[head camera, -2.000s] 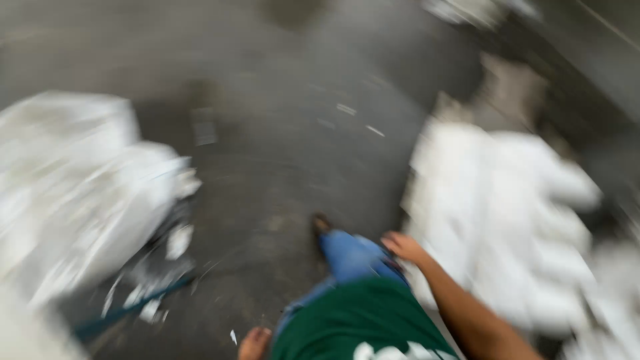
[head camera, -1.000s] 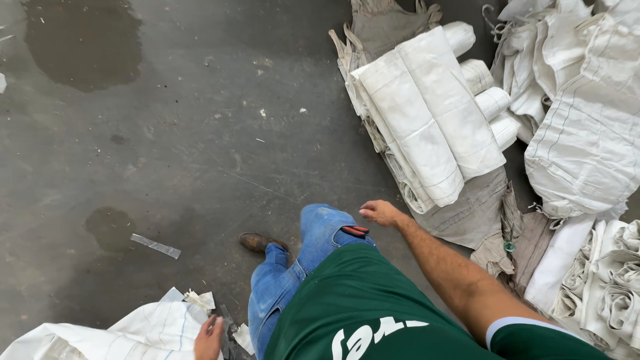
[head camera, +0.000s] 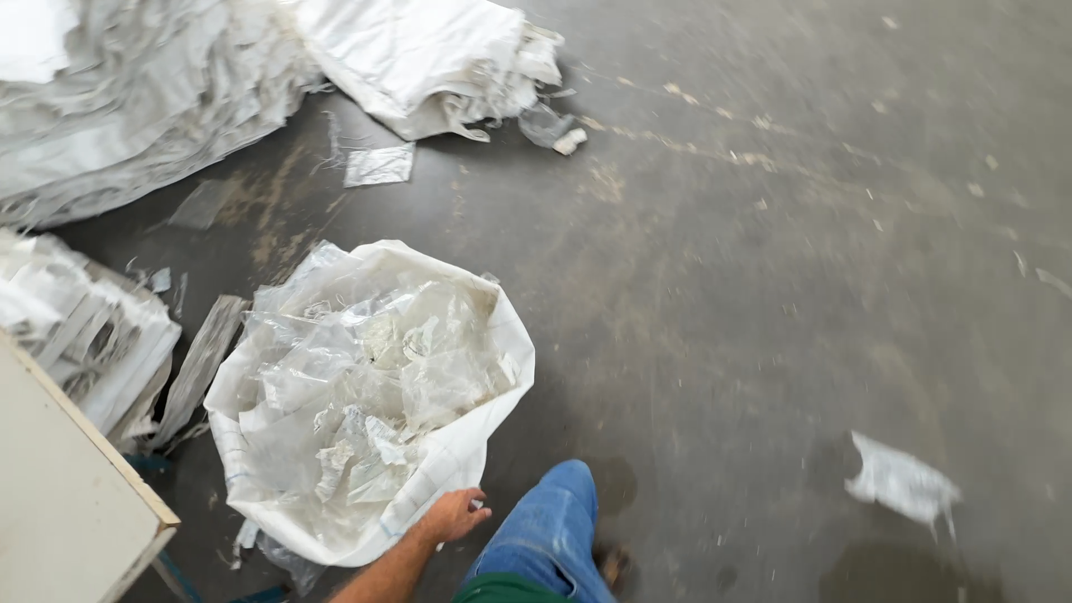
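My left hand hangs beside the lower right rim of a round white woven bag, fingers loosely curled; whether it touches the rim or holds anything small is unclear. Crumpled clear plastic film and torn white scraps fill the bag, whose edge is rolled outward. To the right of the hand is my knee in blue jeans. My right hand is out of the frame.
Stacked white woven sheets lie on the floor at the upper left, with more folded sheets below them. A light board with a wooden edge juts in at lower left. A white scrap and dark stains mark the concrete floor.
The view has swung to a different stretch of floor. The rolled white bundles seen a second ago have left the frame, and so has my right hand; the film-filled bag now shows whole.
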